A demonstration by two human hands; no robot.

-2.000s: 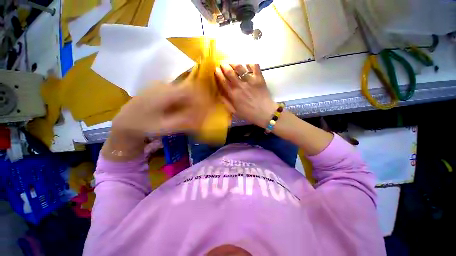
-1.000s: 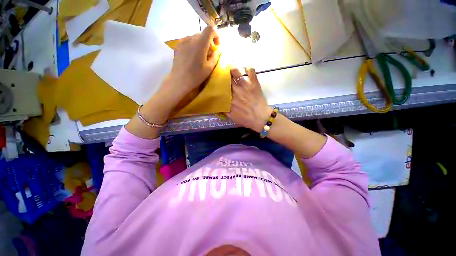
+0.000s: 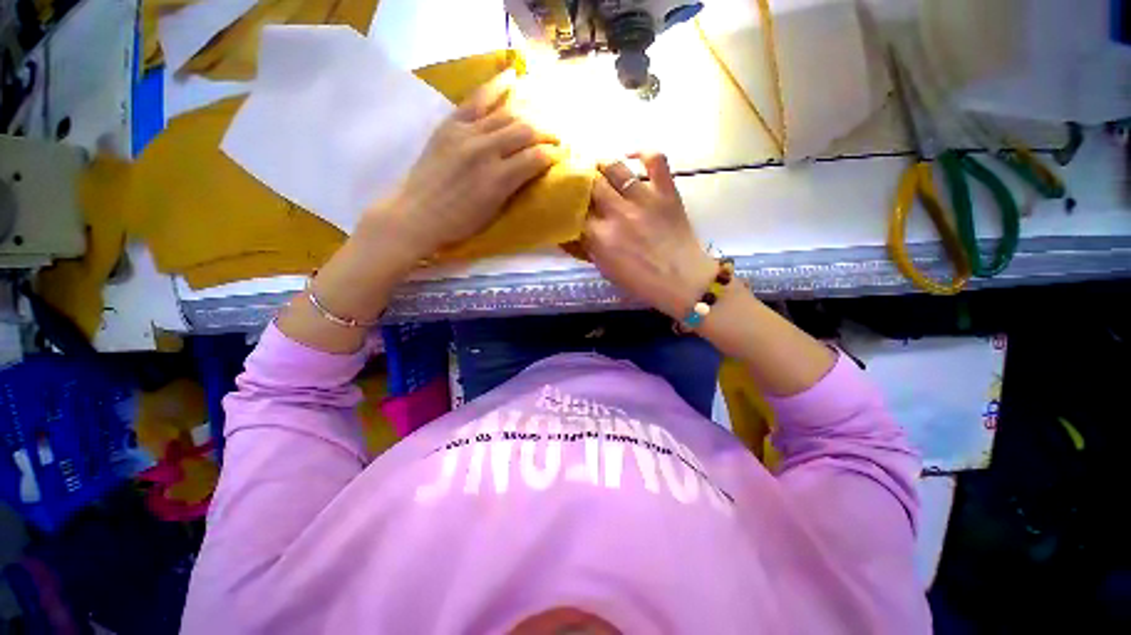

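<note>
A mustard fabric piece (image 3: 546,213) lies on the machine table in front of the sewing machine head (image 3: 595,25), its upper end near the lit presser foot area. My left hand (image 3: 465,174) lies flat over its left part, fingers toward the needle. My right hand (image 3: 645,230) rests at its right edge, fingertips on the cloth. Glare hides the needle and the cloth's top edge. A white piece (image 3: 329,130) lies left of my left hand, over a larger stack of mustard cut pieces (image 3: 205,192).
Shears (image 3: 920,230) with yellow and green handles lie at right, beside a small green tool (image 3: 1036,174). Pale pieces with yellow edge strips (image 3: 825,75) lie right of the needle. The ruler-marked table edge (image 3: 794,270) runs in front. A blue crate (image 3: 75,434) is below left.
My left hand has moved down and left from near the needle and now lies flatter on the cloth. The mustard piece's lower edge sits higher, and my right hand has shifted slightly right.
</note>
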